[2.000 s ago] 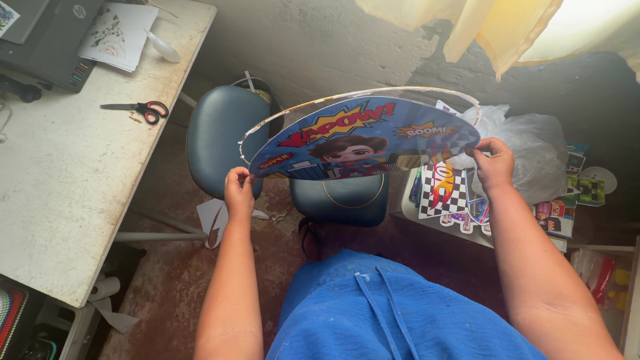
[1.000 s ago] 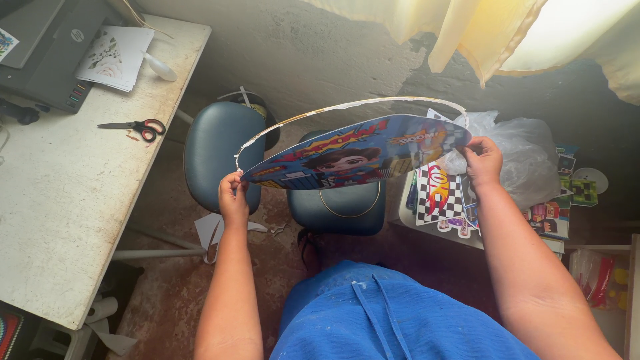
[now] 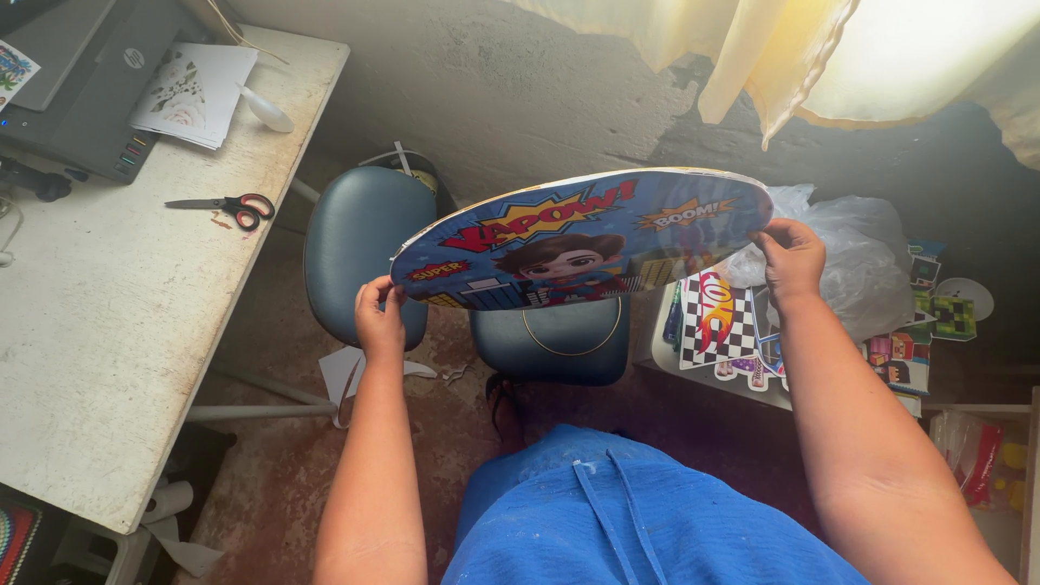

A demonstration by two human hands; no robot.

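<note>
Both hands hold up a round printed panel [image 3: 561, 244] with a comic-style superhero picture and a pale rim. My left hand [image 3: 380, 318] pinches its edge at the lower left. At the right edge, my right hand [image 3: 788, 260] grips the panel between thumb and fingers. The panel is tilted, so it looks like a flattened oval, and its rim lies along the top of the print. Beneath it, a thin gold-coloured ring [image 3: 571, 353] rests on the seat of a dark chair [image 3: 548, 370], partly hidden by the panel.
A white worn table [image 3: 89, 325] at left bears black-and-red scissors [image 3: 236, 208], an HP printer [image 3: 97, 81] and printed sheets [image 3: 195, 97]. Another dark chair [image 3: 366, 244] stands beside it. At right are a plastic bag [image 3: 861, 260], paper cutouts [image 3: 719, 321] and a wooden shelf [image 3: 975, 409]. Paper scraps [image 3: 345, 374] lie on the floor.
The rim stood apart in an arc above the print before; now it lies along the print's upper edge. The panel shows more of its face. Both hands keep their hold.
</note>
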